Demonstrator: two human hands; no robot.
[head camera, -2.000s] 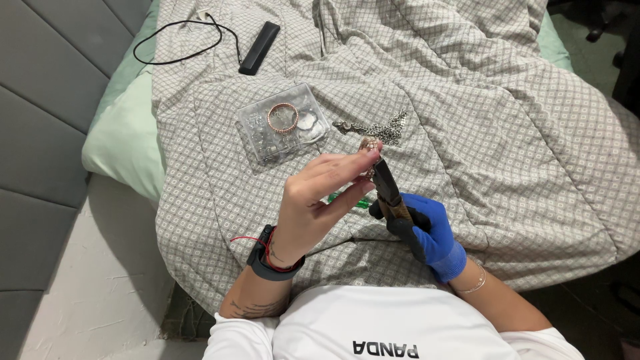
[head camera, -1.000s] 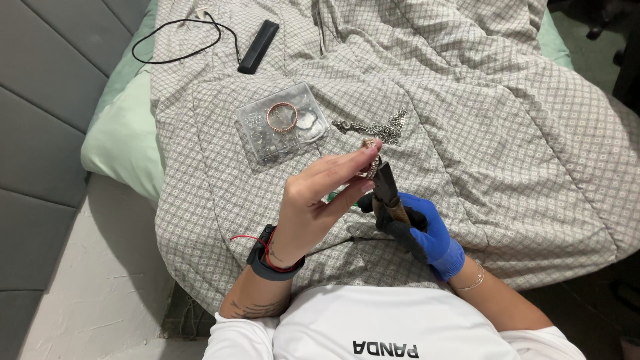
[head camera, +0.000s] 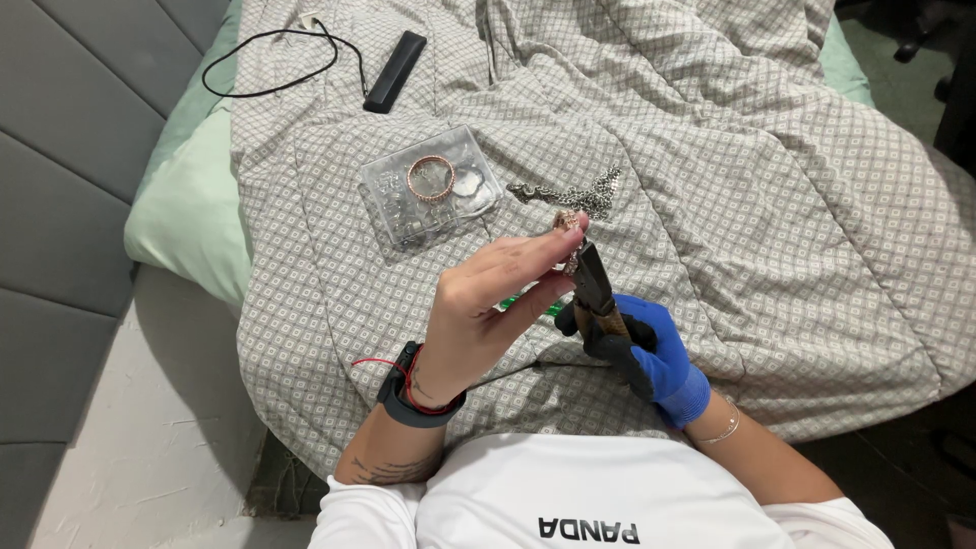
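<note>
My bare left hand (head camera: 499, 297) pinches a small piece of metal jewelry (head camera: 566, 223), pinkish and silvery, between its fingertips. In a blue and black work glove, my right hand (head camera: 640, 347) grips pliers (head camera: 595, 286), whose dark jaws touch or nearly touch the jewelry beside my left fingertips. Whether the jaws hold it cannot be told. Just beyond my fingertips a silver-coloured chain (head camera: 595, 197) lies heaped on the quilt. A green object (head camera: 545, 306) shows partly behind my left thumb; its rest is hidden.
A clear plastic case (head camera: 396, 227) of small metal parts lies left of the chain, with a rose-coloured bangle (head camera: 431, 178) on top. Farther back are a black bar-shaped object (head camera: 395, 72) and its looped black cord (head camera: 267, 90). Folds run across the patterned quilt (head camera: 762, 252).
My right hand and the pliers have shifted slightly; the green object, showing more two seconds ago, is now more covered. My left hand has stayed nearly still, fingers on the jewelry.
</note>
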